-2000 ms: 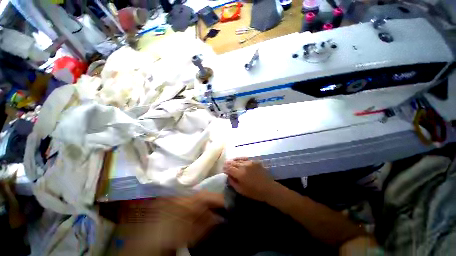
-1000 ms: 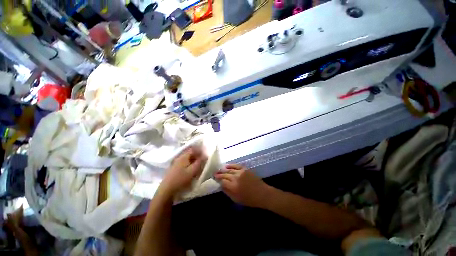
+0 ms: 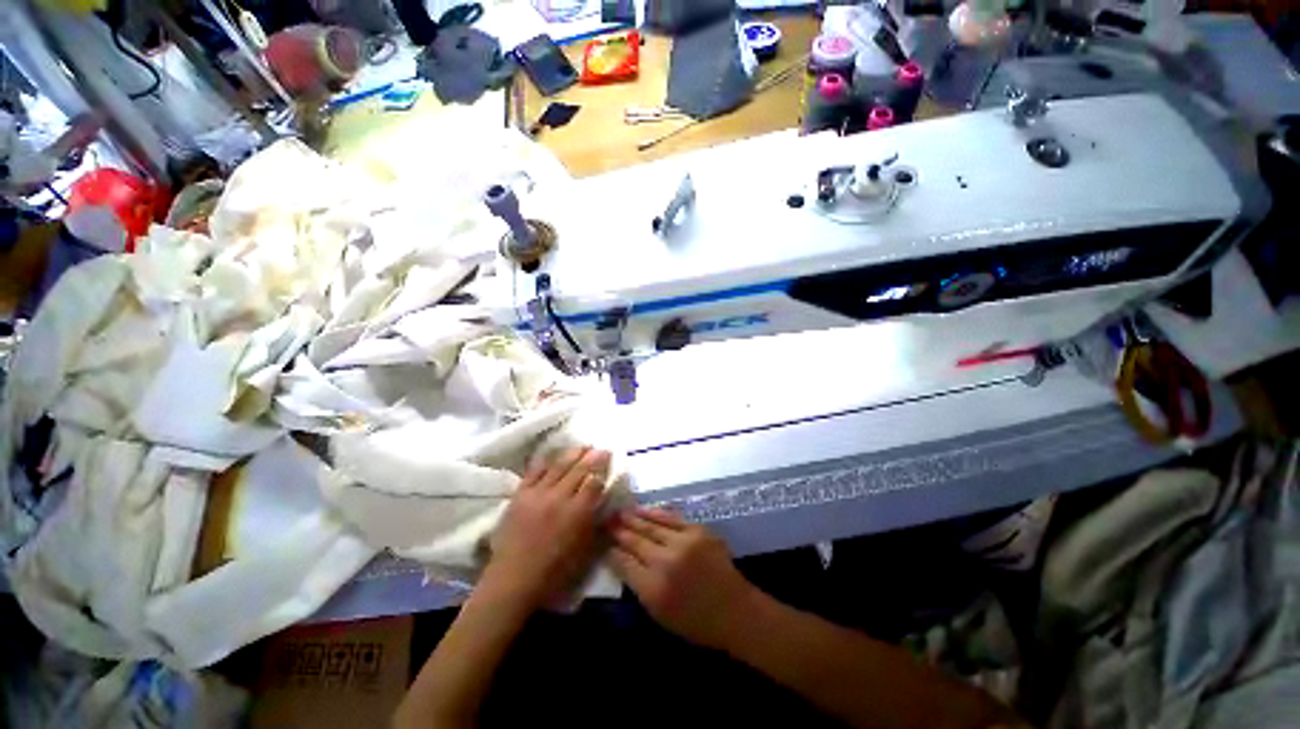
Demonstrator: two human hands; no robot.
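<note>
My left hand [image 3: 550, 521] lies on a cream garment piece [image 3: 414, 491] at the front edge of the table, its fingers pressed on the cloth. My right hand [image 3: 670, 564] is beside it, fingertips close together at the right edge of the same cloth. The cloth runs up toward the presser foot [image 3: 623, 379] of the white sewing machine [image 3: 912, 228]; the needle is too small to make out. A large heap of cream cloth [image 3: 157, 385] lies left of the machine and hangs over the table edge.
Scissors [image 3: 1162, 392] lie at the table's right end, with a red-handled tool [image 3: 998, 355] on the bed. Thread spools [image 3: 880, 120] stand behind the machine. Grey and cream cloth [image 3: 1141, 556] is heaped at lower right. A cardboard box [image 3: 331, 672] shows below the table.
My left hand, blurred low at first, has come up onto the cloth and now lies beside my right hand. The cloth at the front edge has been drawn toward my hands. The view has shifted.
</note>
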